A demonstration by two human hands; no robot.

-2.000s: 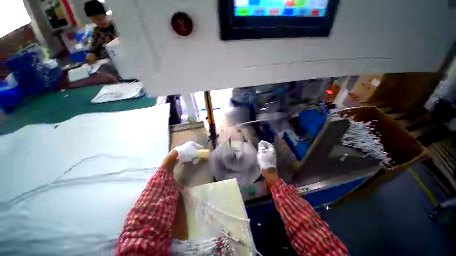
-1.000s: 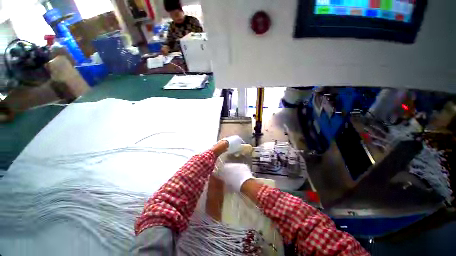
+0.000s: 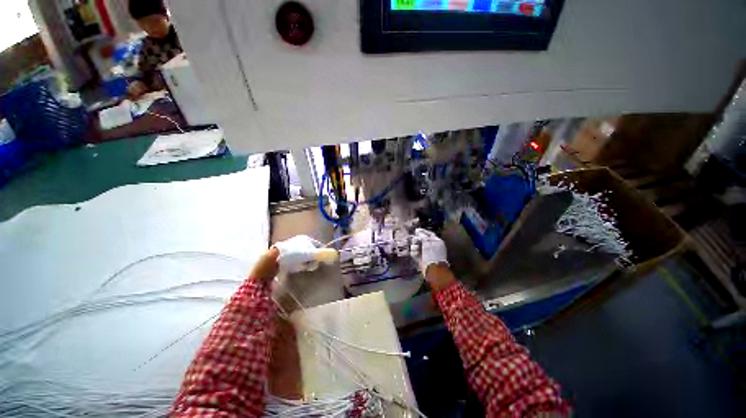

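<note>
My left hand, in a white glove with yellowish fingertips, is at the left edge of the silver fixture on the turntable. Its fingers are closed on a thin white cable that reaches towards the fixture. My right hand, also white-gloved, has its fingertips at the fixture's right side; whether they hold anything is too small to tell. More white cables lie on the white sheet. Dark-red cable ends cluster at the bottom, by the cream board.
Machine heads with blue tubing stand behind the fixture. A grey sheet-metal chute and a carton of tangled white cables are at right. The cabinet with touchscreen and dark-red button hangs above. A person sits at upper left.
Since one second ago, my right hand has moved from beside my left hand to the fixture's right side. The view has swung right. The turntable, blurred two seconds ago, now shows sharper.
</note>
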